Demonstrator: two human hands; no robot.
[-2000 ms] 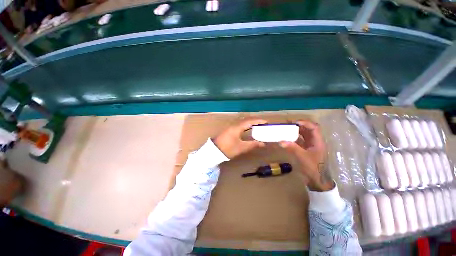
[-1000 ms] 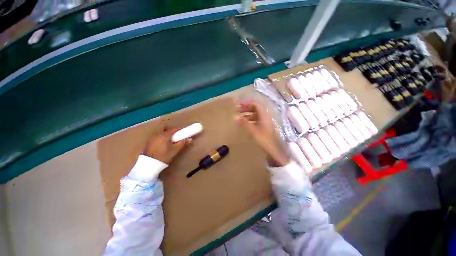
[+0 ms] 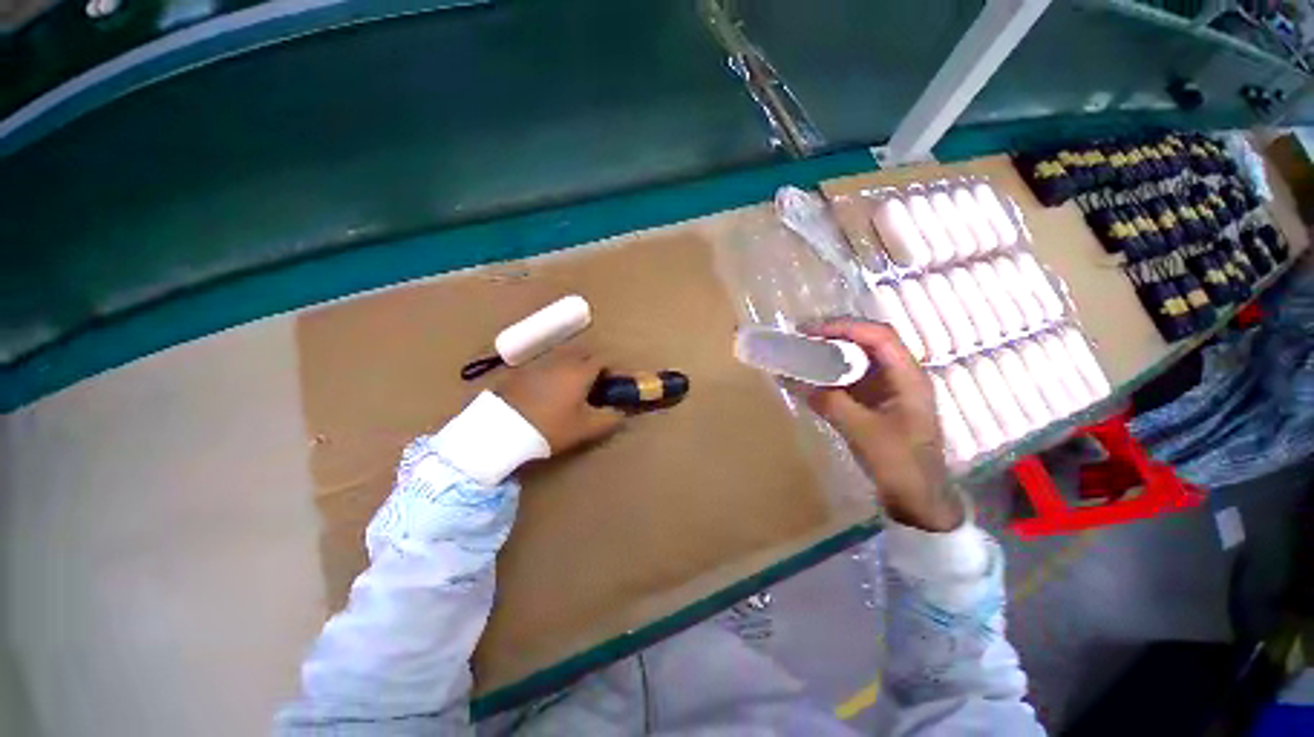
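My right hand (image 3: 894, 418) holds a white housing (image 3: 801, 356) with its open side showing, above the right edge of the cardboard. My left hand (image 3: 555, 402) is on the tail end of a black inner unit (image 3: 651, 389) with a yellow band, at the cardboard; its fingers are partly hidden. Another white housing (image 3: 543, 330) lies on the cardboard sheet (image 3: 677, 533) just beyond my left hand, with a black tail sticking out of its left end. Rows of white housings (image 3: 963, 317) stand in a clear blister tray on the right.
Black inner units with yellow bands (image 3: 1160, 223) lie in rows at the far right. A dark green conveyor (image 3: 432, 144) runs behind the bench, with a white post (image 3: 963, 84). Clear plastic (image 3: 814, 223) lies beside the tray. A red stool (image 3: 1102, 482) stands below at the right.
The white housing from my left hand now lies on the cardboard. My left hand has moved onto the black inner unit. My right hand now holds a white housing.
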